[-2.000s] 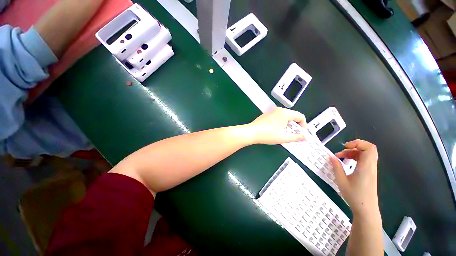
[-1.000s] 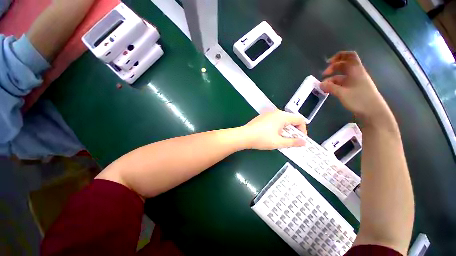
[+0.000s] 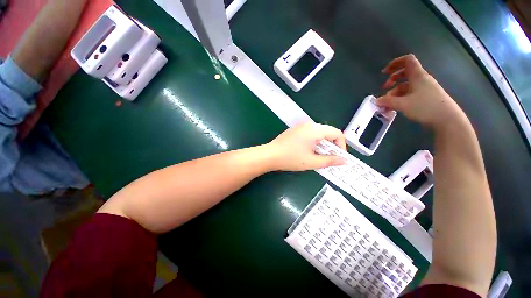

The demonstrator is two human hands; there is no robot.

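Observation:
My left hand (image 3: pixel 308 146) grips the upper left end of a printed label sheet (image 3: pixel 372 185), which lies slanting over the metal side rail. My right hand (image 3: pixel 413 93) is over the conveyor, its thumb and a fingertip at the upper end of a white plastic housing (image 3: pixel 351 131) with a dark window. Other fingers are raised. I cannot see a label at the right fingertips. A label sheet stack (image 3: pixel 349 247) lies on the green bench below the held sheet.
More housings lie on the dark green belt, one at upper left (image 3: pixel 281 67) and one partly behind my right forearm. An upright post (image 3: pixel 208 26) rises from the conveyor side rail (image 3: pixel 265 90). Stacked housings (image 3: pixel 110 43) and a neighbouring person's arm (image 3: pixel 49 41) are at left.
My right hand has moved from the label sheet's lower end up to a housing on the belt and stays at it. The housings have shifted down and right in view. My left hand still holds the sheet.

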